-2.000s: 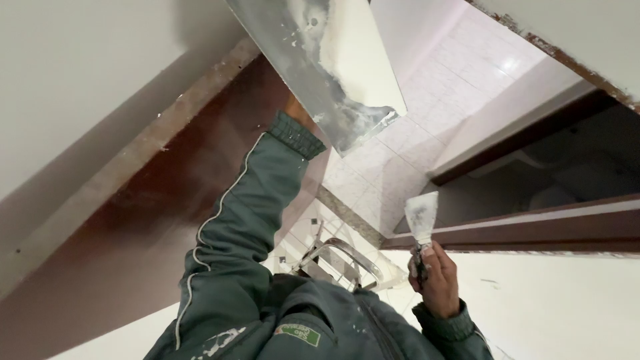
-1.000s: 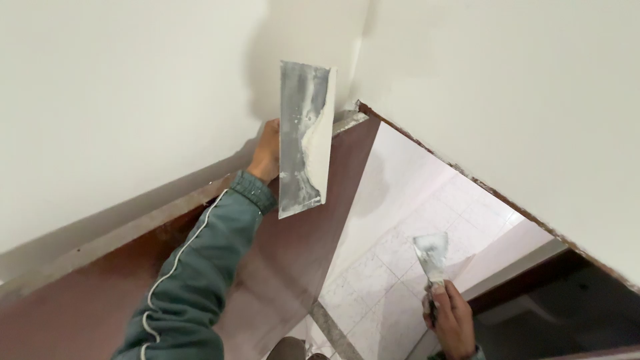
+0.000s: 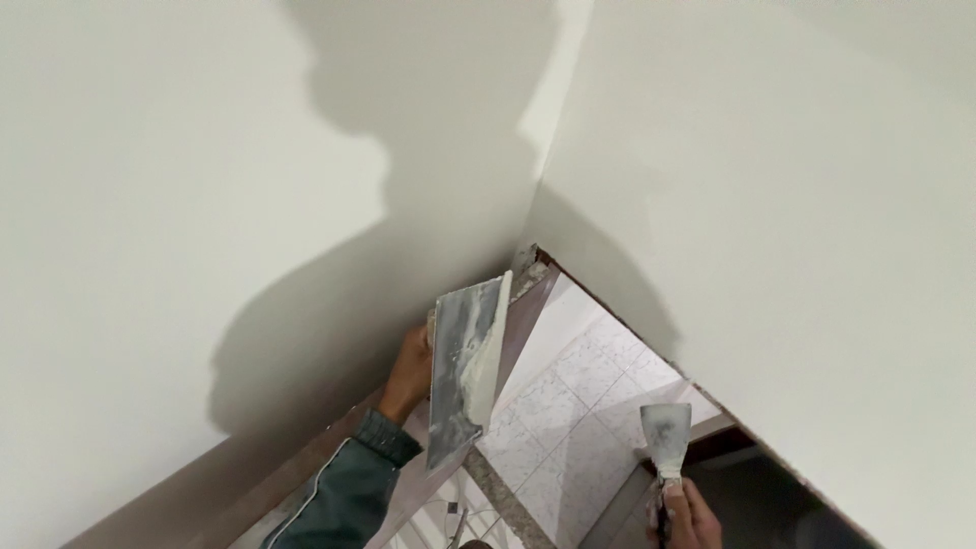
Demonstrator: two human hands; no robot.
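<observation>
My left hand, in a green sleeve, grips a rectangular steel plastering trowel from behind, so its handle is hidden. White compound lies along the blade's right side, with grey smears over the rest. At the lower right, my right hand is closed around the dark handle of a putty knife. Its whitened blade points up and is apart from the trowel. Both tools are below the corner where two pale walls meet.
The left wall bears a large shadow. The right wall ends below in a rough, dark edge. A reddish-brown surface runs along the lower left. Far below are marbled floor tiles, a stone strip and part of a metal frame.
The view has swung up toward the wall corner, and the metal frame and my torso have mostly left it. Both hands keep hold of their tools; the trowel is now seen more edge-on.
</observation>
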